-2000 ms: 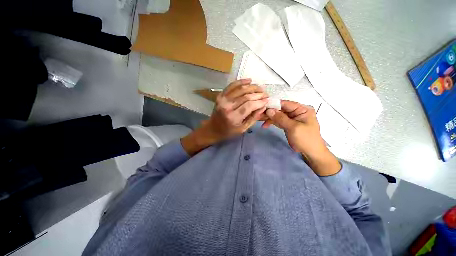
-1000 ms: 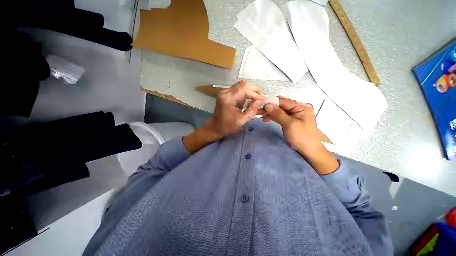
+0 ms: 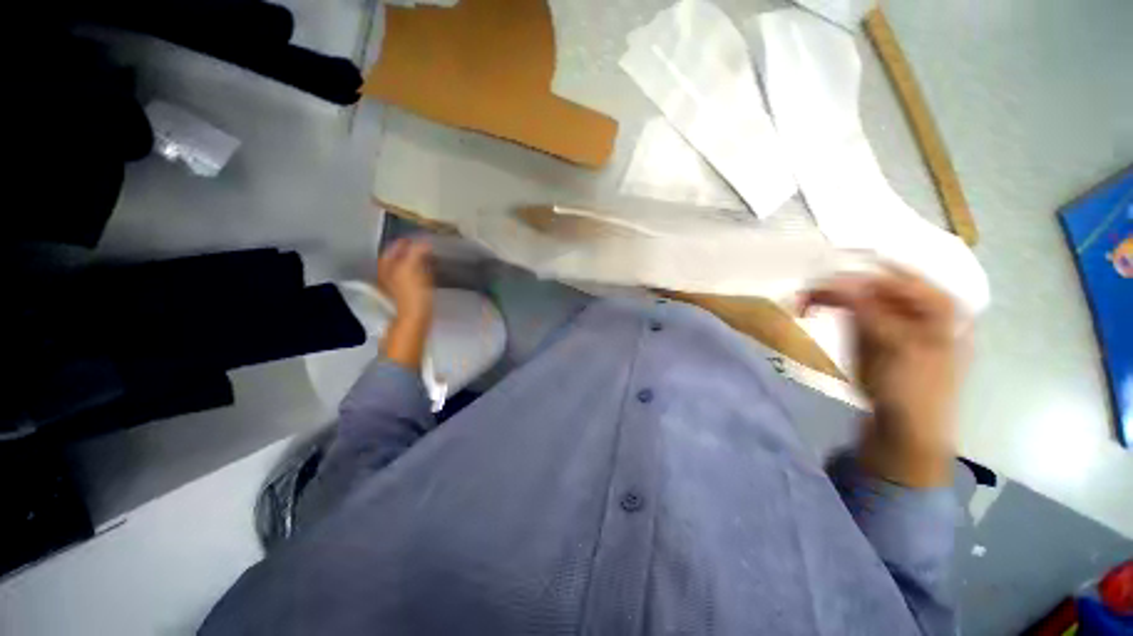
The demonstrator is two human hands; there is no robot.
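Note:
A long white strip, blurred, stretches across the table's near edge over the other pieces. My right hand, also blurred, is at its right end, fingers closed on it. My left hand is off the table edge above the white bin; blur hides whether it holds anything. A small white thing shows below it, by the bin. Curved white pattern pieces lie beyond the strip. Narrow brown card shows between the strip and my body.
A stepped brown card piece lies at the table's far left. A wooden ruler lies right of the white pieces, and a blue book at the right edge. Black folded cloth and a clear packet are at left.
My hands have parted from the small white thing they both fingered: left moved left over the bin, right moved right. The long white strip now spans the near edge. The view shifted slightly.

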